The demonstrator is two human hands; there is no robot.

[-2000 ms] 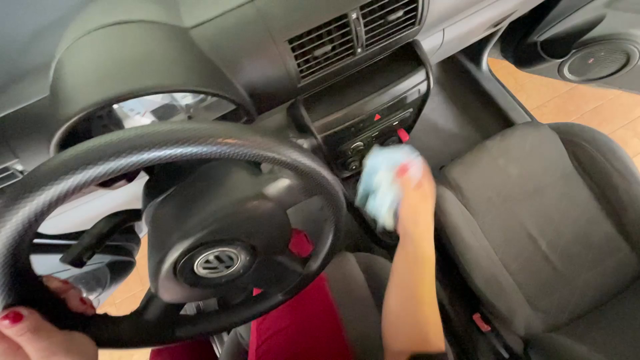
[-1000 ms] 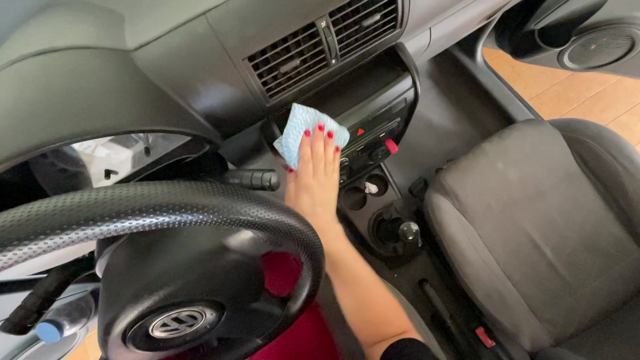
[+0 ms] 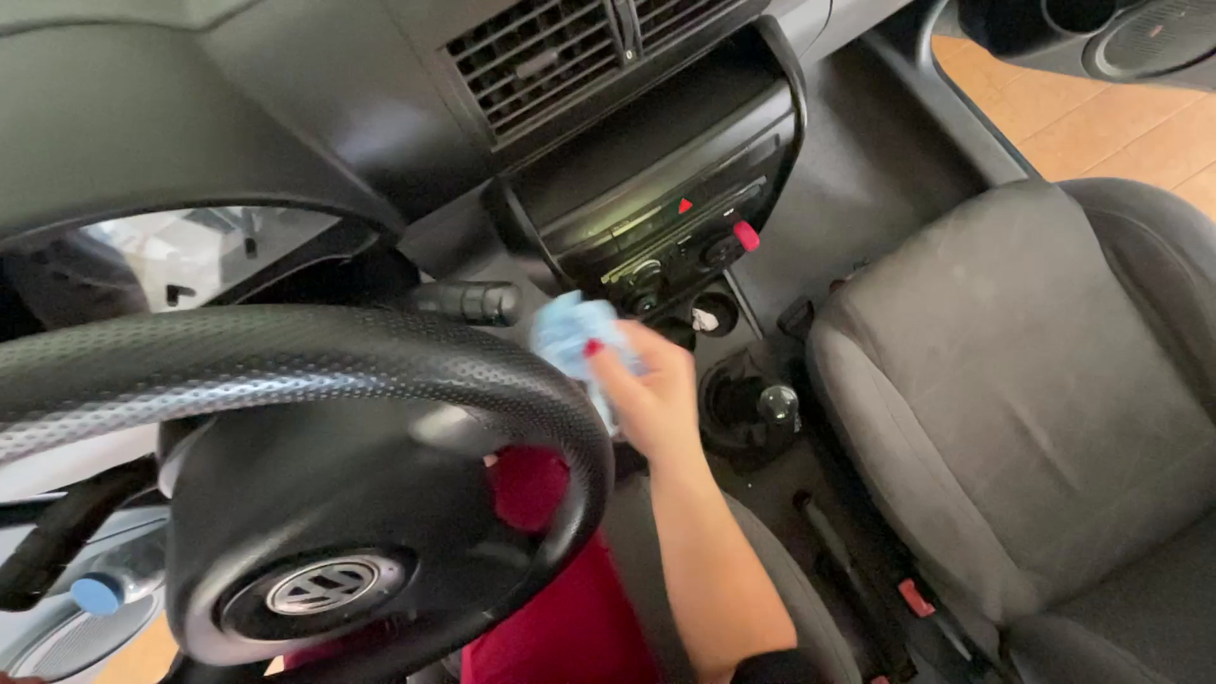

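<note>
My right hand (image 3: pixel 655 389) is closed around a light blue cloth (image 3: pixel 581 334), bunched and slightly blurred, between the steering wheel's rim and the lower part of the centre console. The black steering wheel (image 3: pixel 427 356), with a Volkswagen badge, fills the lower left. Behind the cloth is a steering column stalk (image 3: pixel 475 302). Above and to the right of the hand are the climate control knobs (image 3: pixel 646 280) and a red knob (image 3: pixel 747 237). Only a sliver of my left hand (image 3: pixel 17 679) shows at the bottom left corner, so its hold cannot be told.
Air vents (image 3: pixel 537 66) sit above the console's open tray (image 3: pixel 655 123). A cup holder (image 3: pixel 717 313) holds a crumpled white scrap. Beside it stand the gear lever (image 3: pixel 777 405) and the handbrake (image 3: pixel 836 532). The grey passenger seat (image 3: pixel 988 380) is at right, a blue-capped bottle (image 3: pixel 98 594) at lower left.
My right hand has moved down from the console's left side, where it pressed the cloth flat; the cloth is now bunched. My left hand, earlier at the wheel's rim, is almost out of view.
</note>
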